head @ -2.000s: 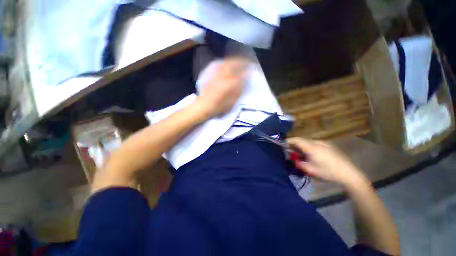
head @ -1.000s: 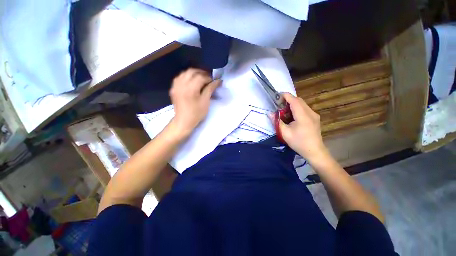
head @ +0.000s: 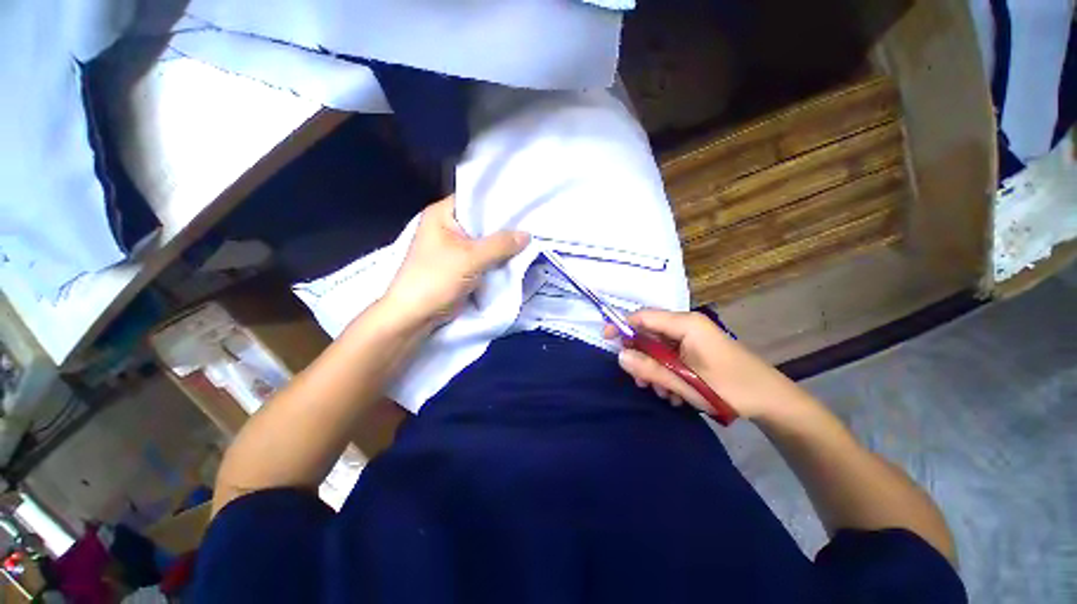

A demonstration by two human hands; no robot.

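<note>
White cloth panels [head: 567, 159] with thin dark stitched lines lie over my lap and run up to the table edge. My left hand [head: 455, 266] grips a fold of the white cloth between thumb and fingers. My right hand [head: 685, 360] holds scissors [head: 679, 375] by the red handles. The silver blades point up and left, with the tip at the cloth fold beside my left thumb. The blades look closed or nearly so. Several stitched layers show under the fold near my waist.
White and navy pieces [head: 472, 41] overlap on the white table [head: 195, 136] and hang over its edge. A slatted wooden surface [head: 791, 189] is right of my lap. A box with scraps [head: 224, 354] is at left. More white and navy cloth [head: 1033, 77] is at far right.
My left hand now grips the cloth, with a stitched strip showing beside it. The scissors moved down and their blades closed, with the tip now at the fold. The view shifted slightly.
</note>
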